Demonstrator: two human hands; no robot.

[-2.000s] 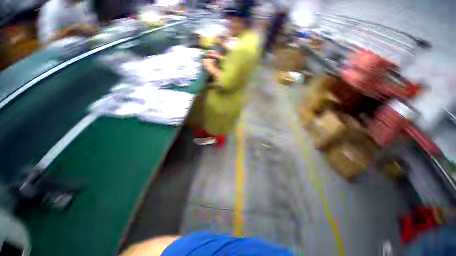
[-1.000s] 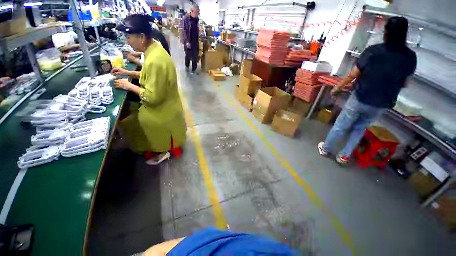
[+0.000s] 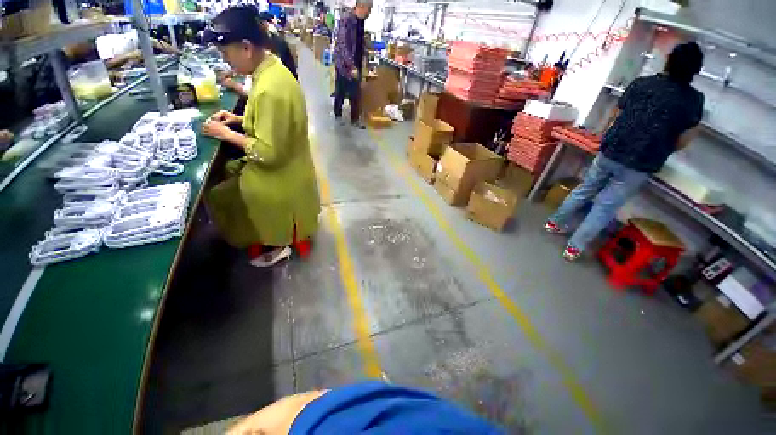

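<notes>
White oblong housings [image 3: 146,212] lie in dense rows and piles on the green bench [image 3: 94,327] at the left. A small dark block [image 3: 24,386], perhaps the soldering iron stand, sits at the bench's lower left, cut off by the frame edge. Neither of my hands is in the picture. Only a bare part of my arm and a blue sleeve show at the bottom edge.
A seated person in yellow-green [image 3: 276,153] works at the bench. Another person stands in the aisle [image 3: 347,59], and one stands at the right shelves [image 3: 638,127]. A red stool [image 3: 642,255], cardboard boxes [image 3: 466,170] and pink stacks [image 3: 472,76] stand right of the aisle.
The view has swung from the bench towards the aisle and steadied. Since one second ago, the aisle person appears nearer, and the person at the right has shifted, showing more of the red stool.
</notes>
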